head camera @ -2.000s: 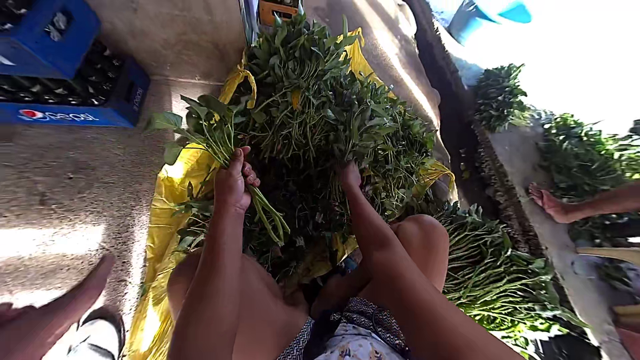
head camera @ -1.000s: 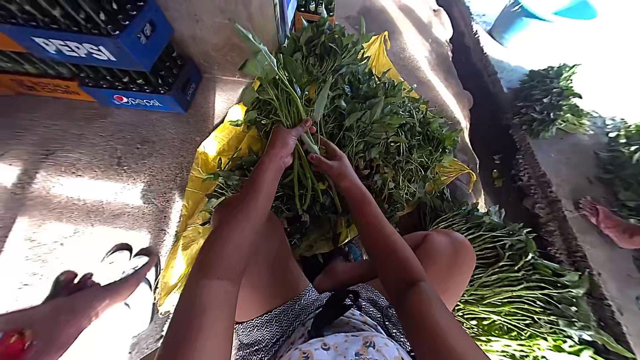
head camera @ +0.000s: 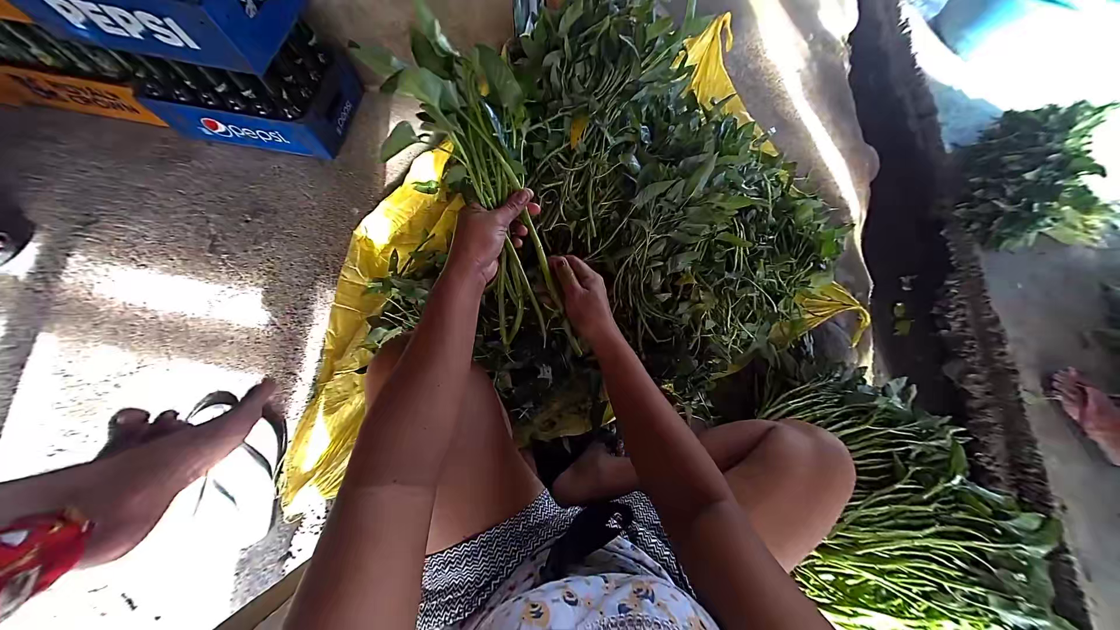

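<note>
My left hand [head camera: 496,229] is closed around a bunch of leafy green stems [head camera: 477,144], leaves up and cut ends hanging down. Just right of and below it, my right hand [head camera: 579,293] pinches a lower stem of that bunch between thumb and fingers. Both hands are over a large heap of leafy greens [head camera: 674,192], which lies on a yellow plastic sheet or sack [head camera: 337,376]. More long-stemmed greens [head camera: 919,516] lie beside my knee at the lower right.
Pepsi crates [head camera: 254,131] of bottles are stacked at the upper left. Another person's foot [head camera: 166,455] is at the left, another [head camera: 1089,411] at the right edge. A dark gutter [head camera: 906,219] runs down the right side, with a further bunch of greens [head camera: 1028,175] beyond it.
Two seconds ago my right hand was in the heap; one second ago both hands were together on the bunch. My right hand is now lower, at the stems. Another person's hand at the right has gone from view.
</note>
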